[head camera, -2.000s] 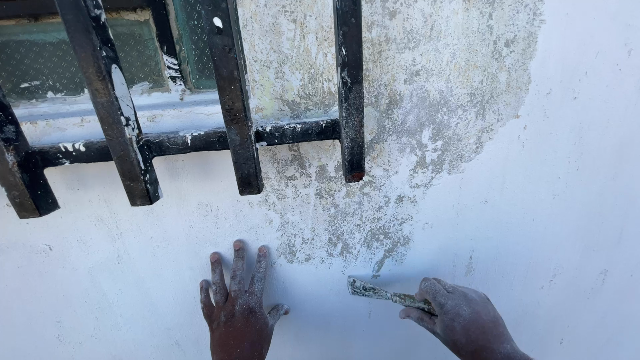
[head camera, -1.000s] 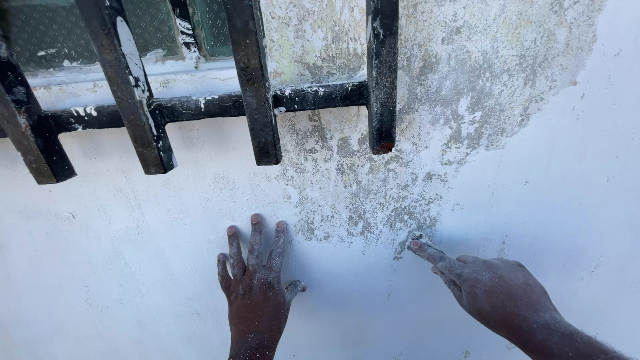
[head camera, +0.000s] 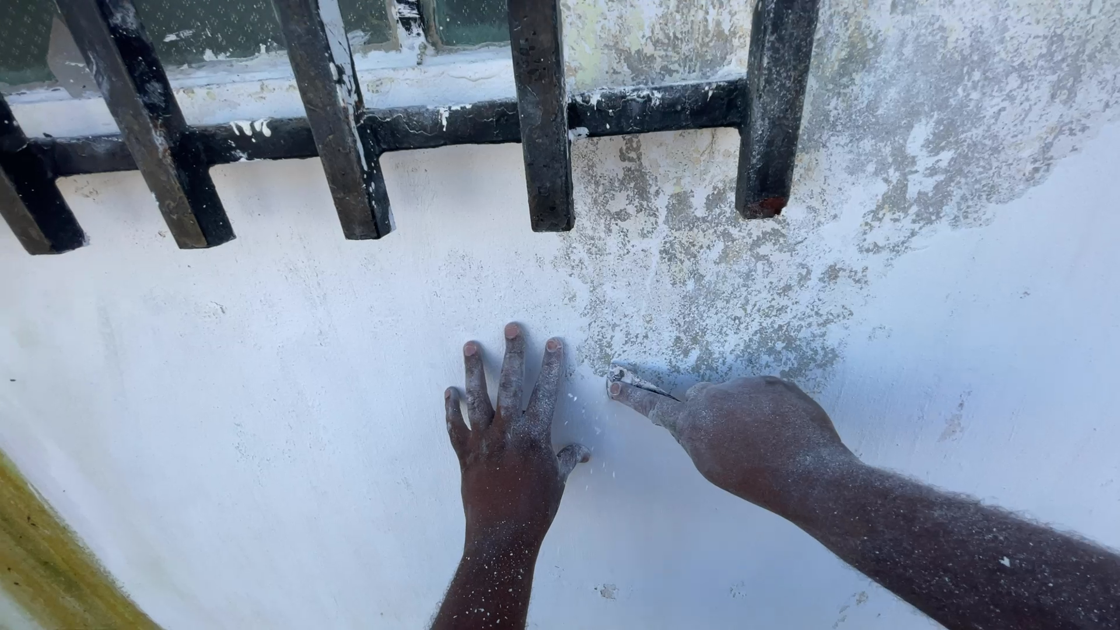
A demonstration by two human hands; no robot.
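Note:
My left hand [head camera: 509,446] lies flat on the white painted wall [head camera: 289,385], fingers spread, holding nothing. To its right, my right hand [head camera: 757,429] grips a scraper [head camera: 643,382], with the index finger stretched along it to its tip. That tip touches the wall at the lower edge of a patch of worn, flaking paint [head camera: 700,289]. Most of the scraper is hidden by the hand, so its full shape cannot be told. White dust covers both hands, and small flakes show between them.
Above the hands, a black metal window grille [head camera: 455,125] with white paint smears stands out from the wall, its bar ends pointing down. Behind it are patterned glass [head camera: 219,31] and a white sill [head camera: 429,80]. A yellowish band [head camera: 52,551] runs along the lower left.
My right hand has moved the scraper left along the lower edge of the worn patch, closer to my left hand. The left hand stays spread on the wall. The view has shifted.

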